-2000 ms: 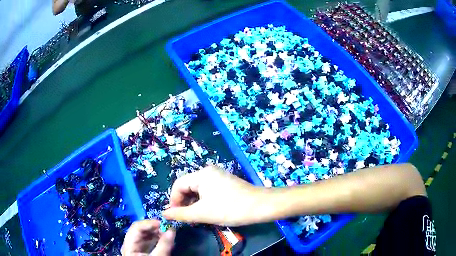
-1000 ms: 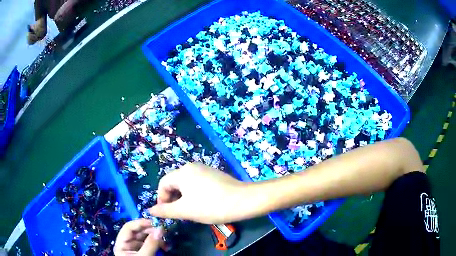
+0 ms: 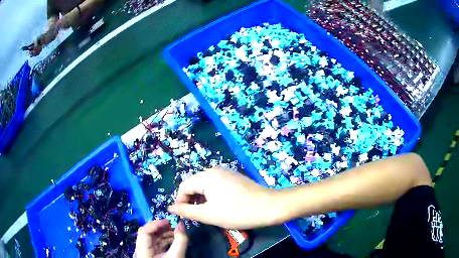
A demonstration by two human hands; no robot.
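Note:
My left hand (image 3: pixel 160 241), cut by the bottom edge, pinches a tiny turquoise piece (image 3: pixel 173 219) between thumb and fingers. My right hand (image 3: pixel 219 197) meets it from above, thumb and index fingertips together at the piece; what those fingertips grip is too small to tell. Tiny whitish two-hole links (image 3: pixel 160 199) lie loose behind my hands. A heap of mixed housings and red-wired parts (image 3: pixel 173 138) lies farther back. The big blue bin (image 3: pixel 179 65) at the right is full of turquoise, white and black housings (image 3: pixel 297 101).
A blue bin (image 3: pixel 48 201) with dark wired parts (image 3: pixel 98 209) stands at left. An orange utility knife (image 3: pixel 233 243) lies right of my hands, under my forearm's line. Clear trays (image 3: pixel 377 50) lie beyond the big bin. Another person's arm (image 3: pixel 68 22) reaches in across the bench.
The view has shifted slightly. My two hands stay together at the same spot, fingertips still meeting. The other person's arm across the bench has changed position.

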